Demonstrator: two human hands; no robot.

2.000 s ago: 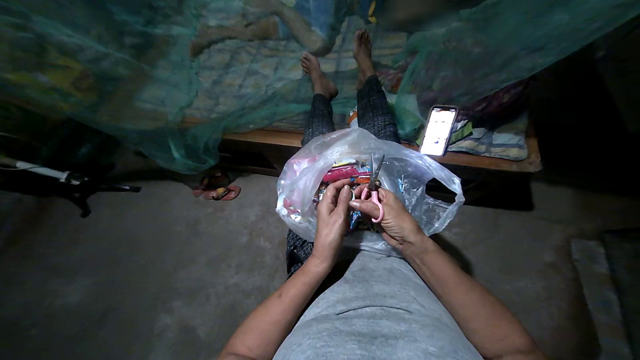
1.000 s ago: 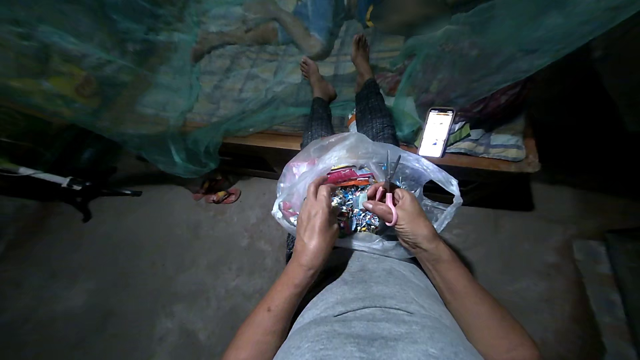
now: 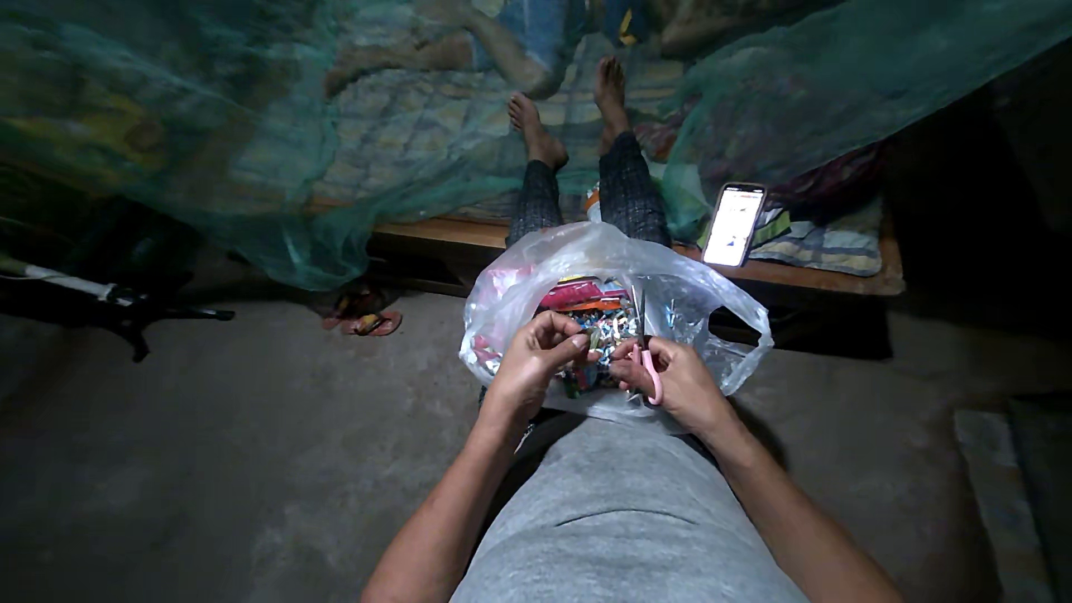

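Observation:
On my lap lies a clear plastic bag, its mouth spread wide, holding many small shiny wrapper pieces and a few larger pink and orange packets. My right hand holds scissors with pink handles, blades pointing up and away from me. Above the left part of the bag's contents, my left hand pinches something small between thumb and forefinger; what it is cannot be told. The fingertips of both hands are close but apart.
A lit phone rests on the wooden bed edge beside folded cloth. Green netting hangs over the bed, where another person's legs show. Sandals lie on the floor, left of the bag.
My left hand has lifted from the bag's contents and come nearer my right hand since a second ago. The scissors have stayed in my right hand.

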